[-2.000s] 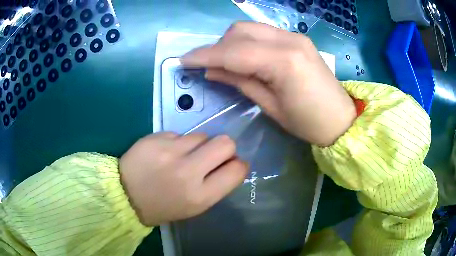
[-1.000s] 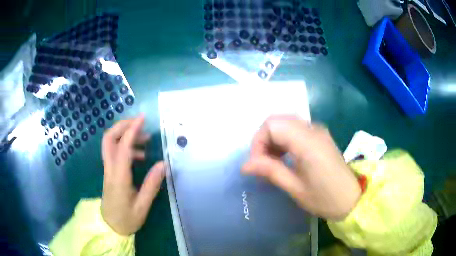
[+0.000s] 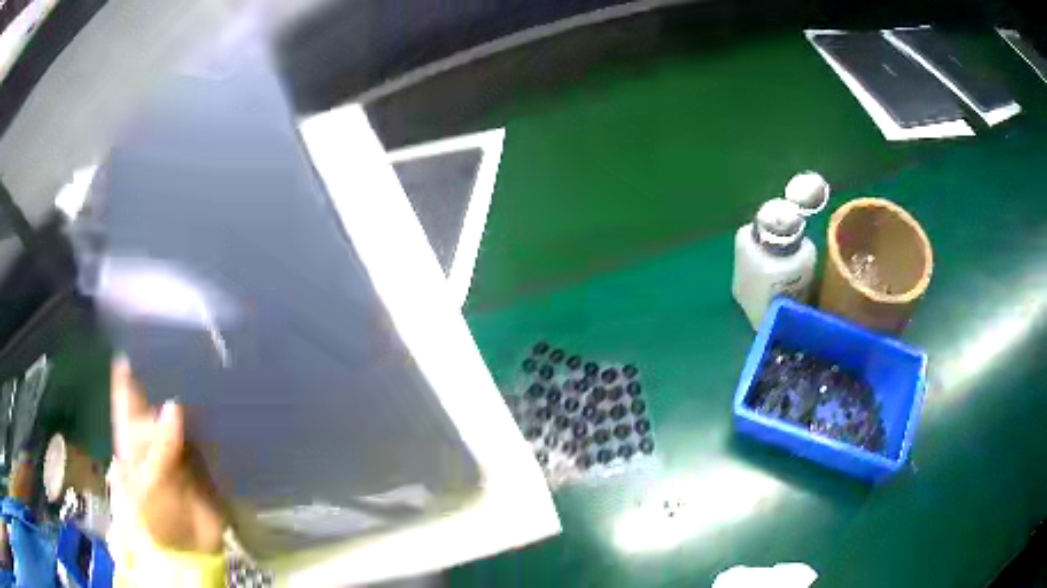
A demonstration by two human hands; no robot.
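Note:
The large grey tablet (image 3: 281, 299) is tilted at the left, blurred, with a white sheet (image 3: 396, 299) along its right and lower edges. My left hand (image 3: 167, 471) is at the tablet's lower left edge, thumb and fingers against it, partly hidden by it. The yellow sleeve shows below. My right hand is not in view. The camera area and logo cannot be made out.
A clear sheet of black rings (image 3: 586, 408) lies right of the tablet. Beyond it are a blue bin (image 3: 901, 396) of dark pieces, a white bottle (image 3: 758, 270) and a brown tube (image 3: 840, 276). Another tablet (image 3: 442, 201) lies behind. A blue sleeve (image 3: 29, 540) shows lower left.
The view has swung to show the bin, bottle and belt side. The tablet has gone from lying flat to being raised and tilted at the left. My right hand has left the picture.

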